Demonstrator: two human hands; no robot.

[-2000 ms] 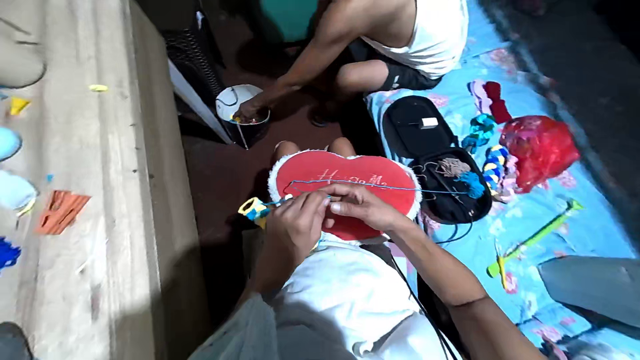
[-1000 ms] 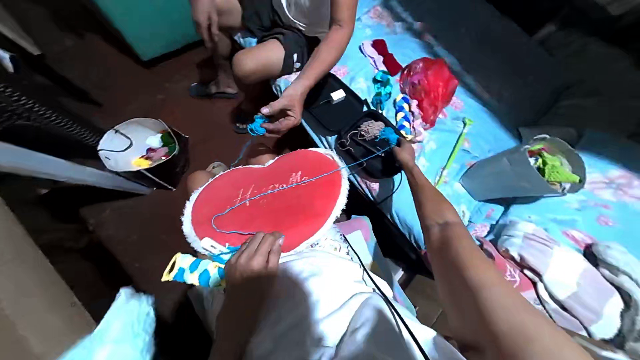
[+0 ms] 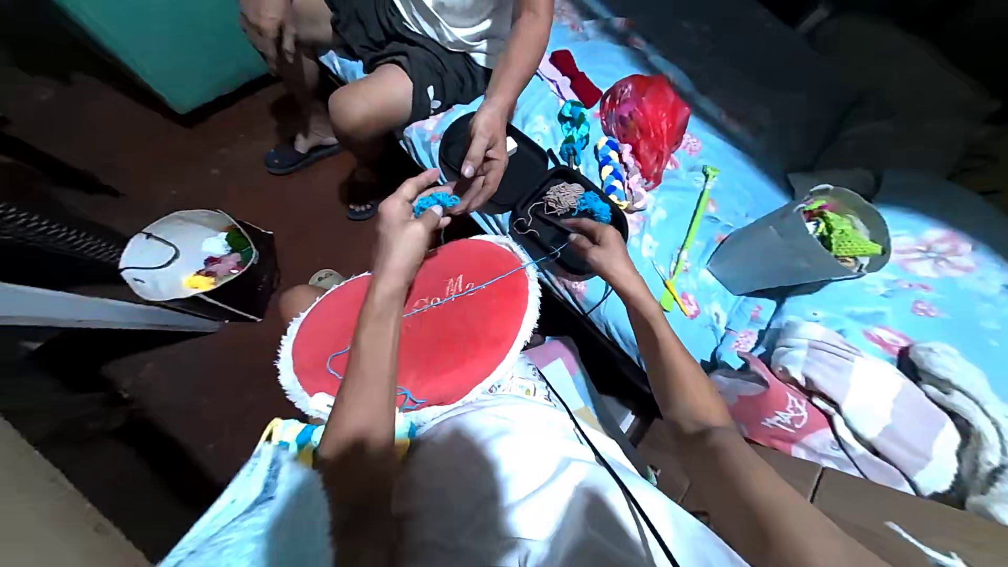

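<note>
My left hand [image 3: 411, 224] grips a small bundle of blue yarn [image 3: 435, 204], close to the co-worker's fingers. Over the black zip case [image 3: 571, 224], my right hand [image 3: 597, 246] pinches a strand of blue yarn [image 3: 472, 290]. That strand runs across the red heart-shaped cushion [image 3: 465, 339] with white fluffy trim on my lap. Inside the case lie a beige yarn bundle [image 3: 564, 198] and another blue yarn bundle [image 3: 594, 207]. A yellow, white and blue braided piece [image 3: 295, 435] shows beside my left forearm, partly hidden by it.
The co-worker's hand [image 3: 487, 153] is beside my left hand. A white-lined bin [image 3: 161, 260] with yarn stands on the floor at left. On the floral bed lie a grey bin [image 3: 756, 248], a red plastic bag [image 3: 646, 122], a green tool [image 3: 693, 232] and braided pieces [image 3: 610, 169].
My left hand has moved from the cushion's lower edge up to the co-worker's hand. The blue bundle the co-worker held a second ago is now in my left hand. My right hand stays near the case.
</note>
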